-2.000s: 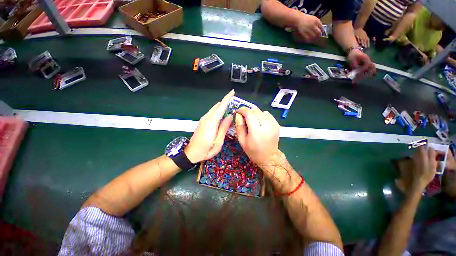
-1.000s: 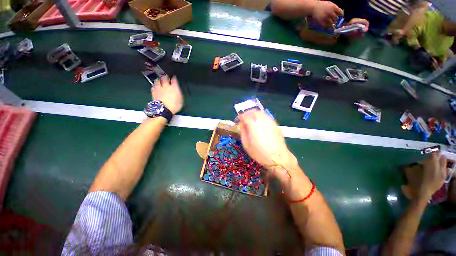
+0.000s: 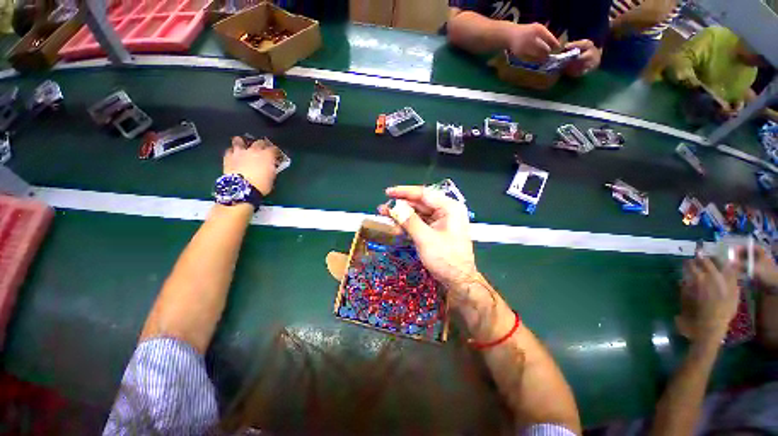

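My left hand (image 3: 250, 167), with a wristwatch, reaches over the belt onto a housing (image 3: 281, 159). The housing's right end shows beside the fingers; my fingertips are hidden, so the grip is unclear. My right hand (image 3: 394, 207) is above the far edge of the parts box, thumb and finger pinched on what looks like a small dark component, with a pale cover on a fingertip. The open parts box (image 3: 341, 292) holds many small red and blue-grey components (image 3: 392, 285). Another housing (image 3: 452, 189) lies partly hidden behind my right hand.
Several housings with dangling parts lie on the dark green belt (image 3: 341, 162). A pale rail (image 3: 307, 218) runs before the box. A carton (image 3: 277, 55) and pink tray (image 3: 149, 25) are at the far left. Other people's hands (image 3: 546, 49) work across the belt and at right (image 3: 712, 294).
My left hand has moved slightly left and settled over the housing. My right hand has come off the housing near the rail and turned, its fingers now pinched. The person opposite has shifted their hands.
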